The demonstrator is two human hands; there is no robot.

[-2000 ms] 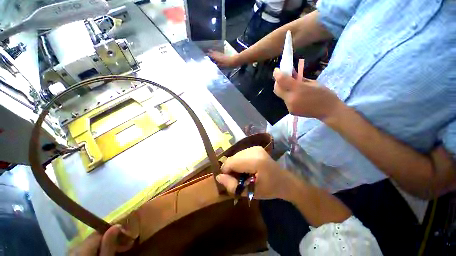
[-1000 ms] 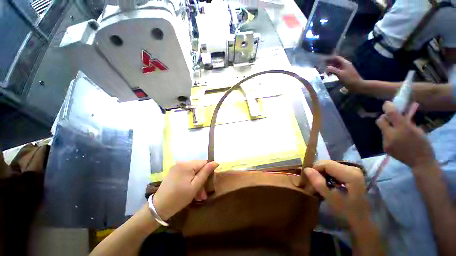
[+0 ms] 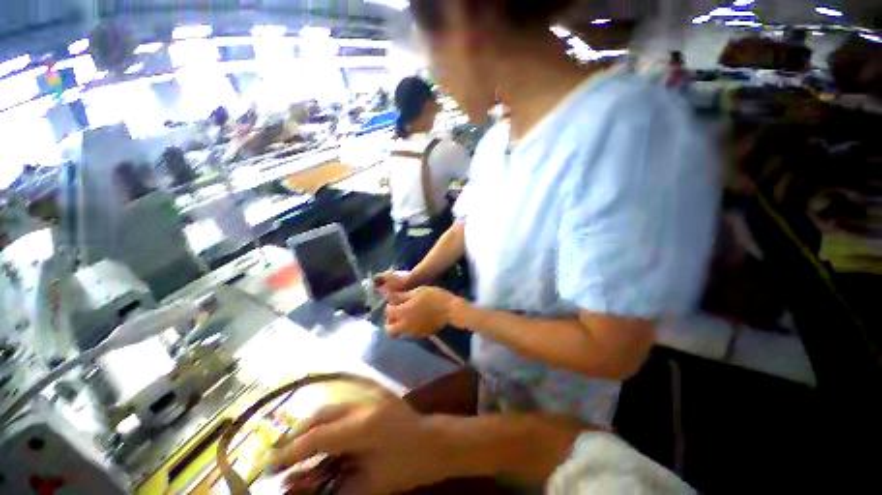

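The brown bag strap [image 3: 232, 440] arches in a loop at the bottom, over the machine bed. My right hand [image 3: 372, 440] is blurred at the bottom centre, in front of the strap's right part. A small dark tool [image 3: 327, 474] shows under its fingers. Whether the fingers also touch the strap cannot be told. Part of the brown bag panel [image 3: 445, 392] shows behind my right wrist; the rest is hidden or cut off. The yellow clamp template [image 3: 179, 469] shows partly at lower left. My left hand is out of the picture.
A person in a light blue shirt [image 3: 600, 203] stands close on the right, both hands together near the control tablet [image 3: 325, 261]. The pattern sewing machine [image 3: 53, 459] is at lower left. Another person [image 3: 418, 184] stands farther back, among rows of machines.
The view has swung up and right to the second person, whose hands have come together. My left hand has left the picture. The bag and strap now show lower and are mostly cut off.
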